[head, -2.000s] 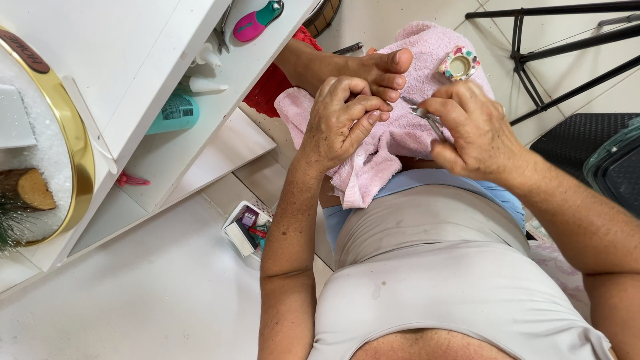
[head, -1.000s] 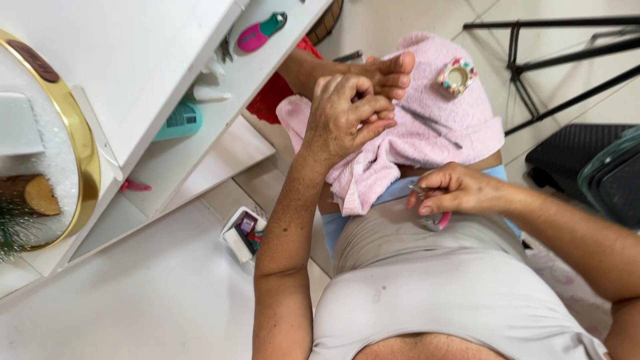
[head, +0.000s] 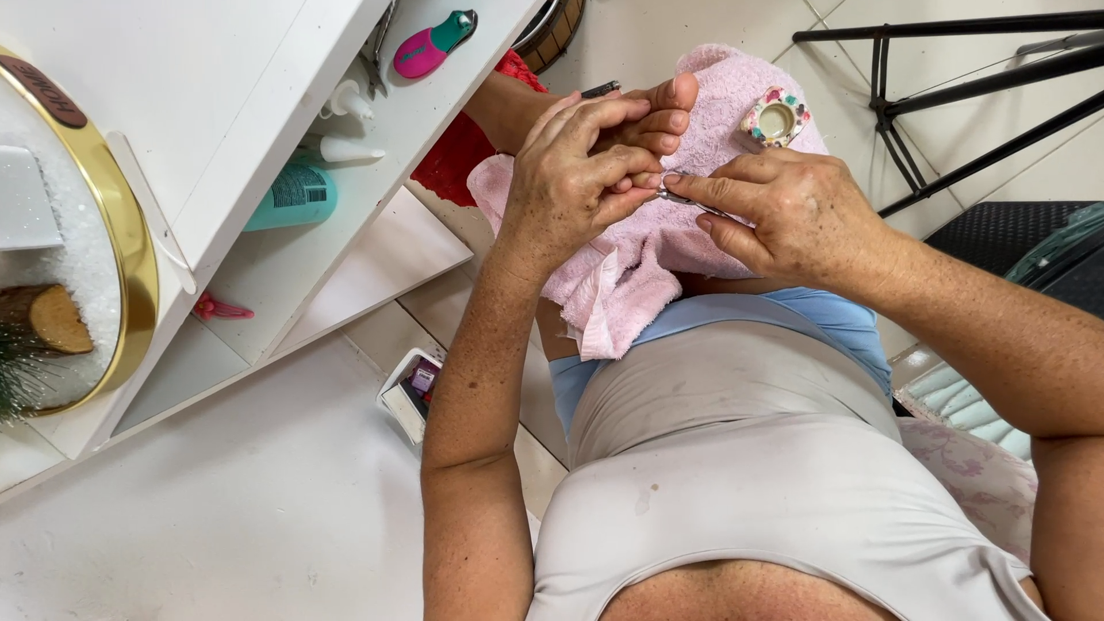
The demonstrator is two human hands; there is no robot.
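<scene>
A bare foot [head: 660, 116] rests at a pink towel [head: 638, 246] spread over my lap. Wrapped round the foot's outer side, my left hand [head: 586, 164] grips it near the smallest toes, with the thumb just below them. My right hand [head: 768, 203] holds a small metal nail tool [head: 686, 201], its tip at or very near the little toe; the fingers hide most of its shape. Just above that hand, a small round pot with a colourful studded rim [head: 775, 118] sits on the towel. Part of a dark metal object [head: 601, 89] shows behind the foot.
At left, a white shelf unit [head: 345, 250] holds pink and green nail clippers [head: 435, 45], a turquoise bottle [head: 297, 194] and white nozzles. A small white bin [head: 405, 392] stands below. Black metal legs [head: 992, 82] are at upper right. Red cloth [head: 448, 168] lies beneath the leg.
My right hand, over my lap one second ago with a pink-handled item, has moved up to the toes. The metal tool seen then on the towel no longer lies there. My left hand remains at the foot.
</scene>
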